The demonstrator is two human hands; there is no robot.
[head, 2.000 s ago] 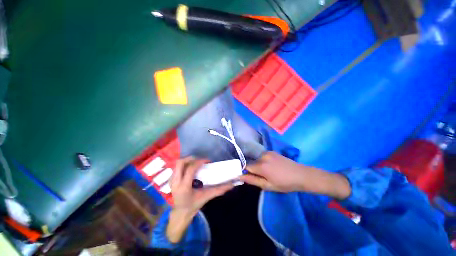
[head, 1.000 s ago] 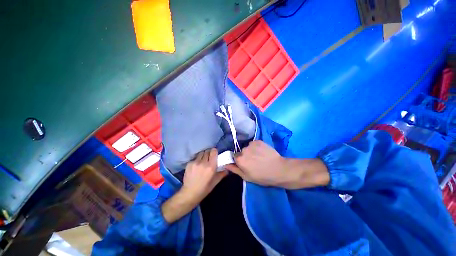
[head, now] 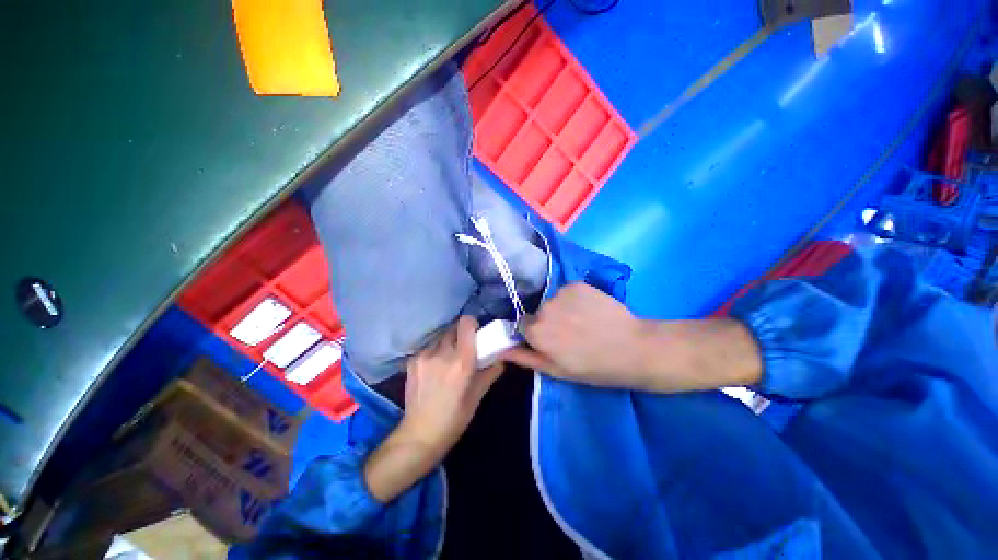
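A white power bank (head: 495, 341) is held over my lap, mostly covered by my fingers. Its thin white built-in cables (head: 499, 263) stick out from the end by my right hand and lie over the grey trousers. My left hand (head: 440, 377) grips the unit from its left side. My right hand (head: 571, 337) is closed at the cable end of the unit. A small dark blue bit shows at the right fingertips; what it is cannot be told.
An orange-yellow pry card (head: 287, 46) and a black round disc (head: 41, 303) lie on the green bench (head: 142, 153). A red tray (head: 243, 260) holding several white parts is left of my legs, another red tray (head: 547, 120) beyond them. Cardboard cartons (head: 208, 454) stand lower left.
The view has moved, so the screwdriver has left the picture and the pry card sits at the top edge. Both hands have kept hold of the unit, which is now more covered than at first.
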